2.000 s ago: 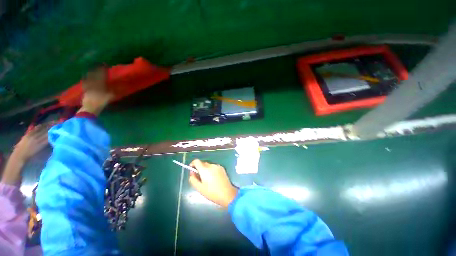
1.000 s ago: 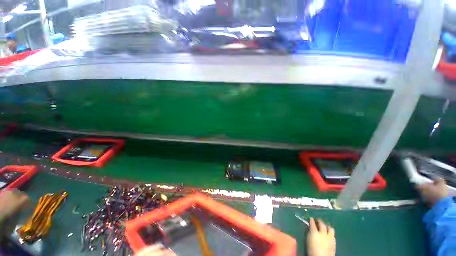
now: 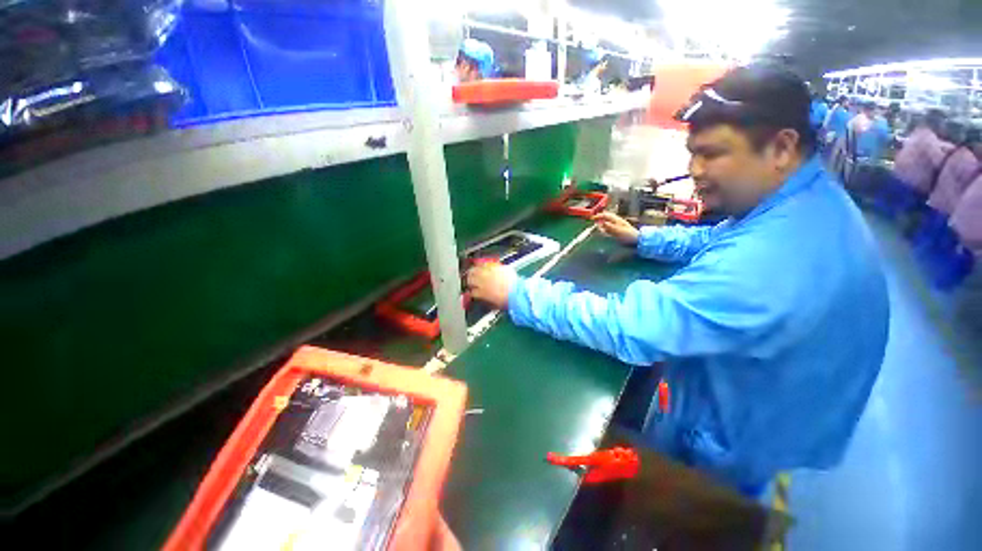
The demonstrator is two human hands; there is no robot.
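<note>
An opened tablet (image 3: 323, 436) lies inside a red-orange foam frame (image 3: 372, 372). The frame is raised and tilted close to me at the lower left, with its lower part cut off by the picture's edge. Silver shields, dark board areas and a glaring pale area show inside the tablet. A small part of a hand, which looks like my right hand (image 3: 444, 536), touches the frame's right side at the bottom edge. Most of it is cut off or hidden. My left hand is not in view.
A grey post (image 3: 436, 226) stands behind the frame. A worker in a blue smock (image 3: 775, 312) reaches over a second foam frame (image 3: 404, 312) and a white-edged tablet (image 3: 522, 250). A red-handled tool (image 3: 598, 464) lies at the green bench's (image 3: 517, 431) right edge. A blue bin (image 3: 285, 59) is on the shelf.
The view has swung right, towards the other worker. The framed tablet is now at the lower left and turned more upright. The flex pile and my hand with the slim tool are out of view.
</note>
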